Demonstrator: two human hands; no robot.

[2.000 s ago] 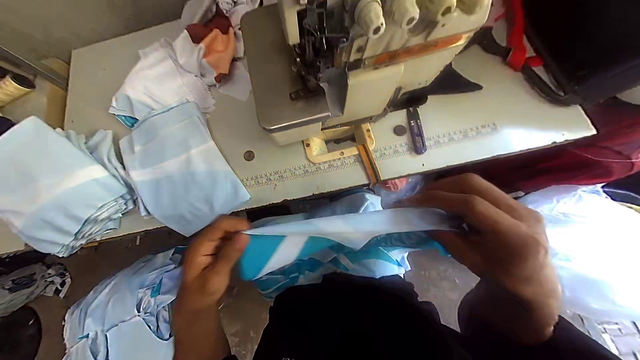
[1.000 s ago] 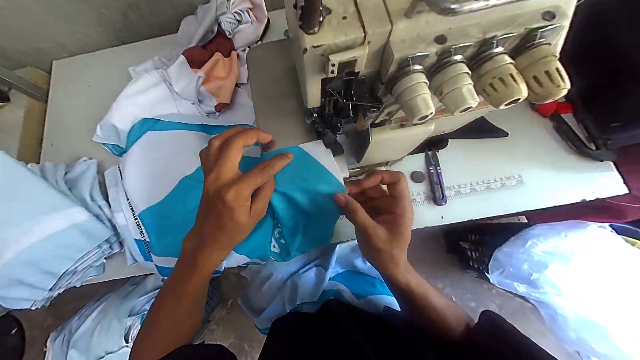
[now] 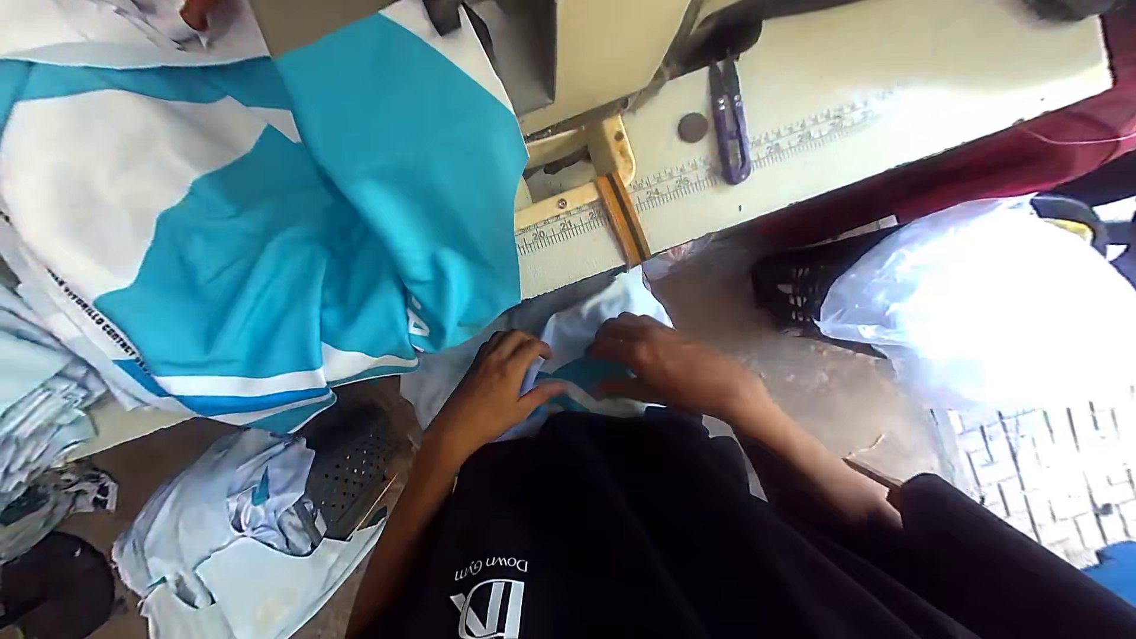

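A large turquoise and white fabric piece (image 3: 399,169) lies over the left of the table, its upper edge at the sewing machine (image 3: 603,53). Below the table edge, over the lap, is a bundle of pale and turquoise fabric (image 3: 590,315). My left hand (image 3: 501,386) is at its left side, with a pale fold between thumb and fingers. On its right side rests my right hand (image 3: 670,364), fingers curled down and slightly blurred; whether it grips the cloth cannot be told. The underside of the bundle is hidden.
Purple-handled thread snips (image 3: 730,124) and a dark disc (image 3: 692,127) lie on the table by a printed ruler scale (image 3: 568,229). Stacked pale fabric (image 3: 40,417) sits at far left. More cloth (image 3: 240,524) is lower left; a clear plastic bag (image 3: 967,302) stands at right.
Both hands have left the turquoise and white piece by the machine and moved down to the fabric over the lap. That piece stays on the table. The view has shifted.
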